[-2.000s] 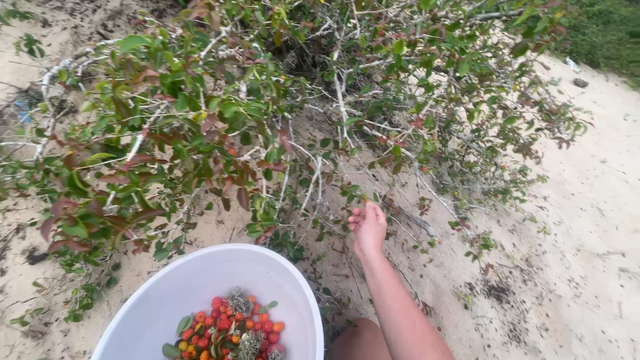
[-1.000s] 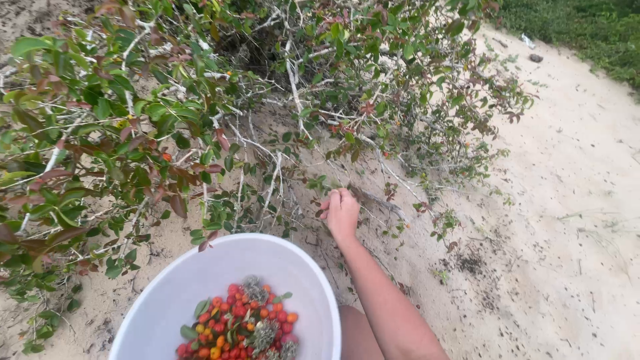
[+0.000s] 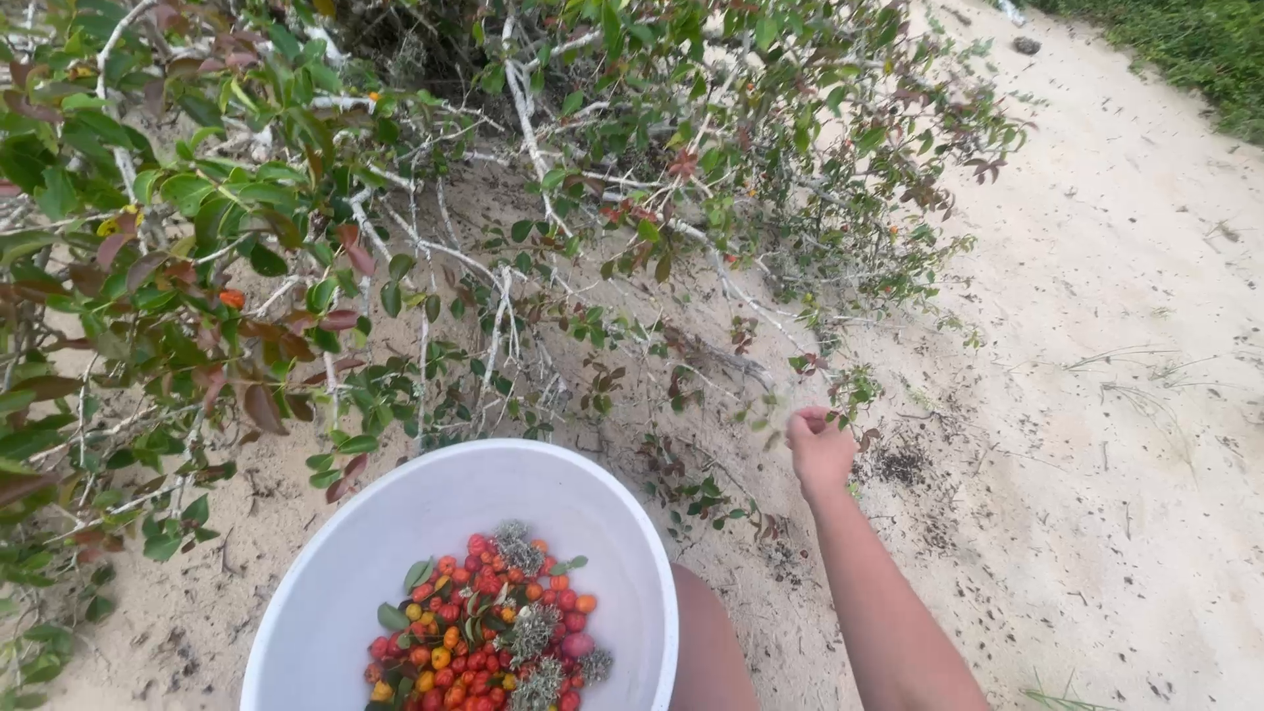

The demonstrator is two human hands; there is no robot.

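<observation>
My right hand point(image 3: 822, 446) is at the tip of a low leafy twig point(image 3: 851, 390) of the shrub, right of centre, with its fingers curled; whether they grip the twig or a fruit cannot be told. A white plastic bowl or bucket point(image 3: 296, 612) stands at the bottom, left of my bare knee. In it lie many small ribbed red, orange and yellow fruits point(image 3: 474, 632), some green leaves and several tufts of grey lichen point(image 3: 533, 632). An orange-red fruit point(image 3: 232, 298) hangs among the leaves at the left. My left hand is out of view.
The shrub's pale branches point(image 3: 523, 109) and green and reddish leaves spread across the upper left and middle, low over the sand. Pale sand point(image 3: 1106, 425) with dark litter and thin grass lies at the right. Green ground plants point(image 3: 1185, 49) grow at the upper right.
My right hand has moved to the right, away from the bowl, to a twig nearer the shrub's right side. The view has shifted somewhat.
</observation>
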